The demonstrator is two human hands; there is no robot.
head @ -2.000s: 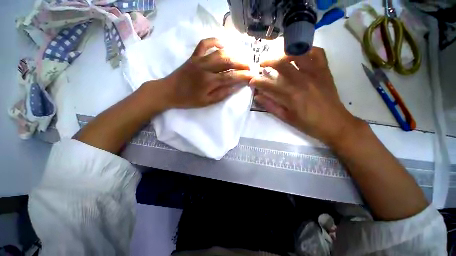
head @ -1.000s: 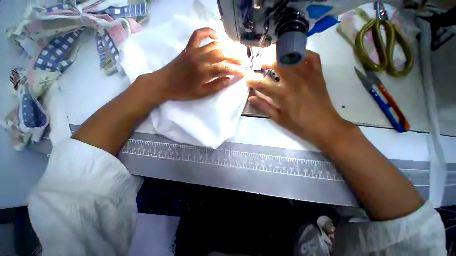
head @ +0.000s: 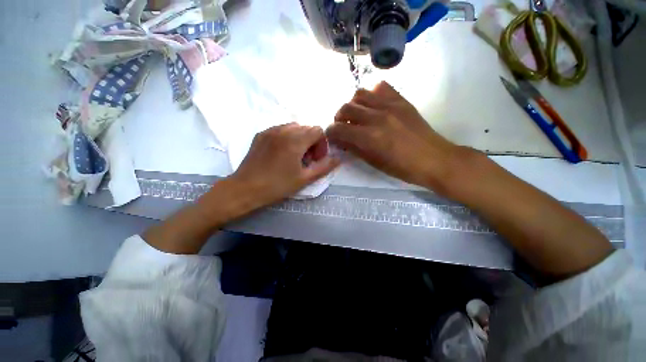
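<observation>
A white fabric piece (head: 244,106) lies on the table below the sewing machine head (head: 347,21), washed out by the lamp. My left hand (head: 287,155) pinches the fabric near the table's front edge. My right hand (head: 379,131) is close beside it, fingers bent, pinching the same fabric. The fingertips nearly meet, and the exact fold between them is hidden. The needle and presser foot (head: 355,71) show in the glare just above my right hand.
Patchwork-print fabric (head: 117,85) lies crumpled at left. Olive-handled scissors (head: 544,46) and blue and orange thread snips (head: 544,120) lie at right. A dark grey knob (head: 387,46) hangs beside the needle. A ruler strip (head: 397,212) runs along the front edge.
Both hands have moved away from the needle towards the table's front edge, drawing the white fabric with them. The camera view has shifted a little.
</observation>
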